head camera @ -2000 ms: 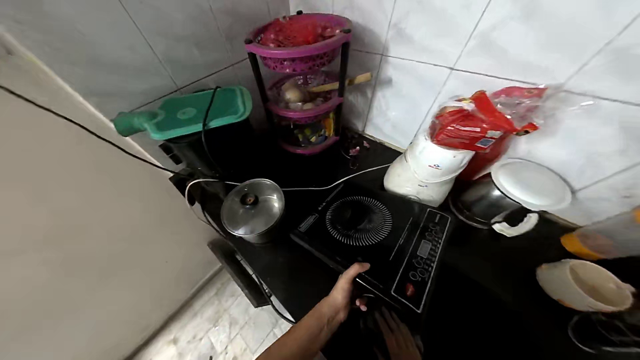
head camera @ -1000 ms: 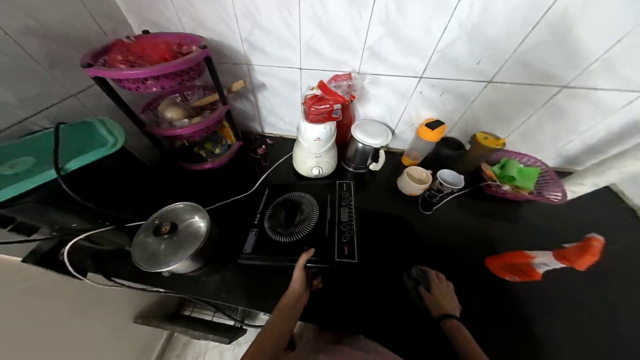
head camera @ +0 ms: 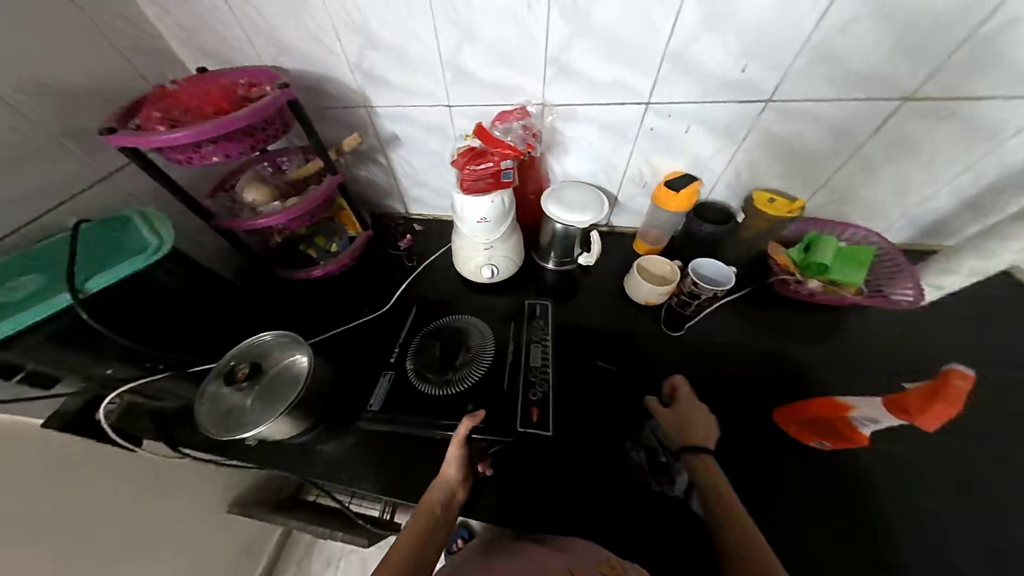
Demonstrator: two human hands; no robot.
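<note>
A black induction cooktop (head camera: 468,364) lies on the dark counter in front of me, its control strip on the right. At its front edge is my left hand (head camera: 462,460), thumb raised and fingers partly hidden below the edge; whether it grips the cooktop cannot be told. To the right, over the counter, my right hand (head camera: 682,416) is closed on a dark, crumpled cloth (head camera: 660,464) that hangs beneath it. A steel pot with a glass lid (head camera: 254,386) stands left of the cooktop, and a white mixer base (head camera: 487,240) is behind it.
Along the wall stand a steel jug (head camera: 560,240), an orange-capped bottle (head camera: 666,212), a beige cup (head camera: 652,280), a patterned mug (head camera: 704,284) and a purple basket (head camera: 892,272). An orange-and-white packet (head camera: 872,412) lies right. A purple tiered rack (head camera: 272,216) and white cable (head camera: 392,300) are at left.
My right hand, near the cooktop's front two seconds ago, is now over the counter to its right. My left hand remains at the cooktop's front edge. The view has swung toward the right.
</note>
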